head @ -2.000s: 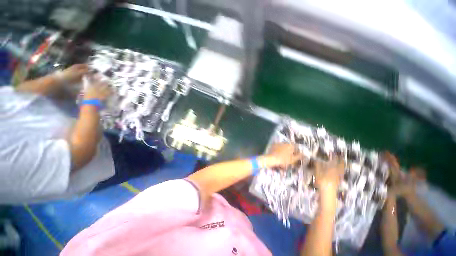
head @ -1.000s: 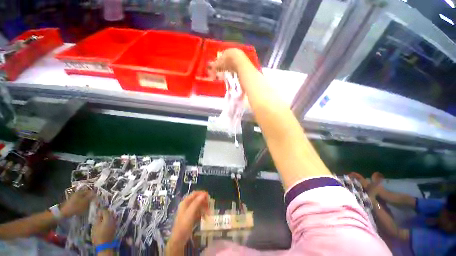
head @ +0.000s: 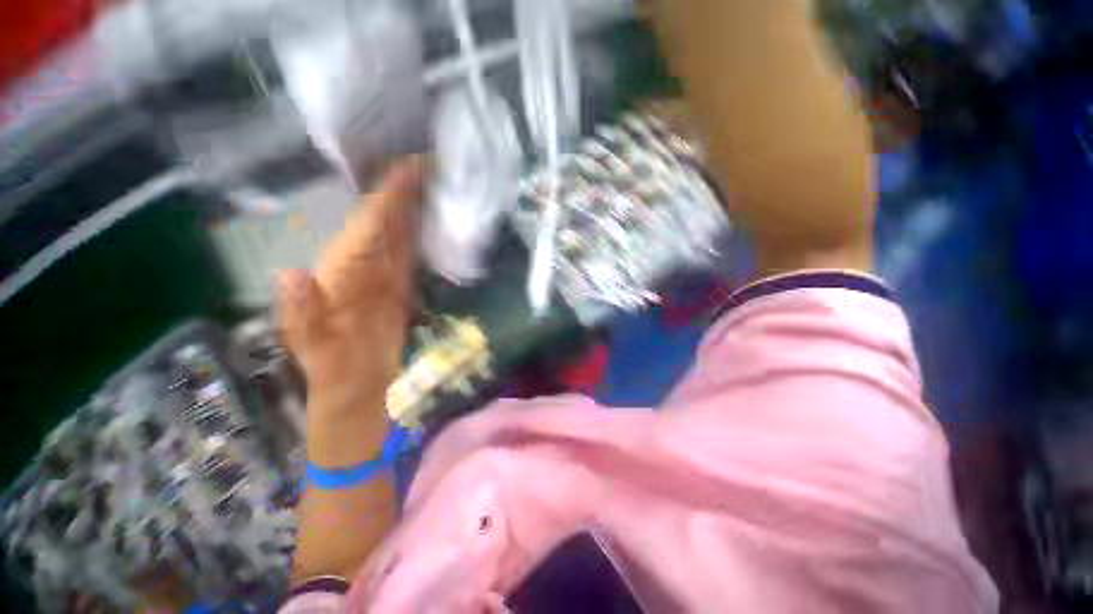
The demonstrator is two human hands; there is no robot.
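Observation:
My left hand [head: 360,282] is raised at centre-left, with a blue band on the wrist. Its fingers reach up beside blurred white cables [head: 468,180]; it does not clearly hold them. My right forearm crosses the top right, and my right hand is cut off by the top edge. White cables hang down at the top centre, their upper ends out of view. The cream-yellow test fixture [head: 440,368] lies just right of my left wrist. The frame is strongly blurred.
A tray of units [head: 156,480] with cables lies at the lower left. Another tray of units [head: 623,210] lies right of centre. A silver-grey box [head: 270,246] is behind my left hand. A red bin corner [head: 54,36] shows at the top left. Blue floor shows at right.
The view has tilted and turned. My left hand has risen from beside the fixture. My right hand, over the red bin before, is now out of the picture; white cables now hang nearer.

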